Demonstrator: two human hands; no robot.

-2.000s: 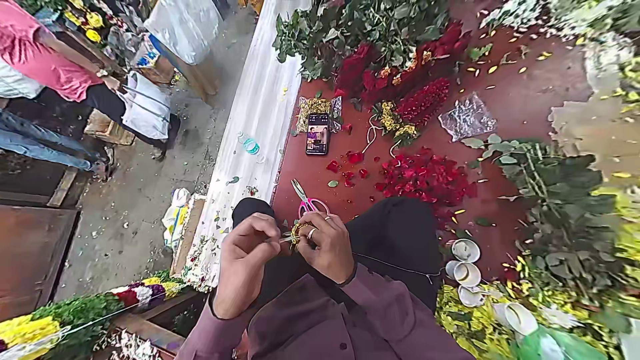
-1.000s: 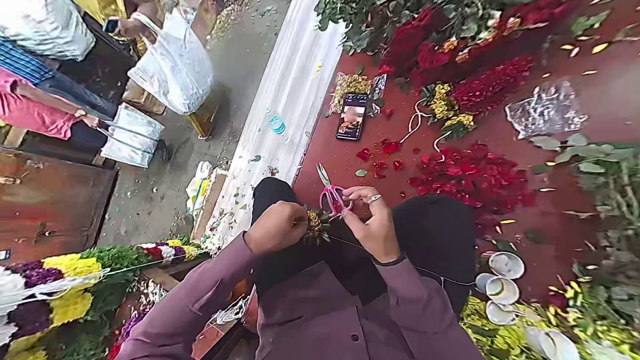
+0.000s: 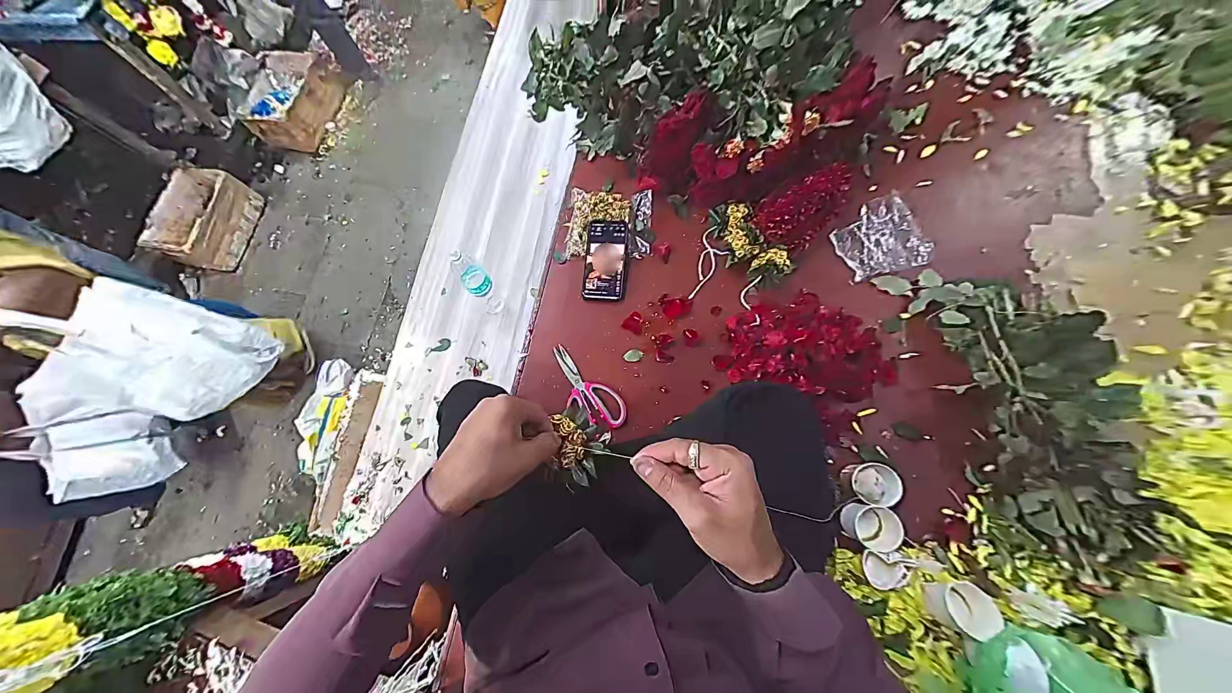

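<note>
Above my lap, my left hand (image 3: pixel 496 452) pinches a small bunch of orange-yellow flowers with green leaves (image 3: pixel 574 445). From the bunch a thin thread (image 3: pixel 616 454) runs taut to my right hand (image 3: pixel 712 500), which grips it between thumb and fingers and wears a ring. The thread continues from behind my right hand toward white cups at the right. Just beyond the bunch, pink-handled scissors (image 3: pixel 589 387) lie on the red surface. A phone (image 3: pixel 605 260) with a lit screen rests farther off, beside small yellowish flowers (image 3: pixel 599 210).
Red petals (image 3: pixel 804 346), flower garlands (image 3: pixel 804 207) and a clear plastic wrapper (image 3: pixel 882 237) lie ahead. Leafy stems (image 3: pixel 1030 385) and white cups (image 3: pixel 878 484) are at right. A bottle (image 3: pixel 472 274) lies on white cloth (image 3: pixel 481 183). People with white bags (image 3: pixel 144 366) are at left.
My right hand, close to the left one two seconds ago, is now apart from it with thread stretched between them. At the left, the people and bags have shifted.
</note>
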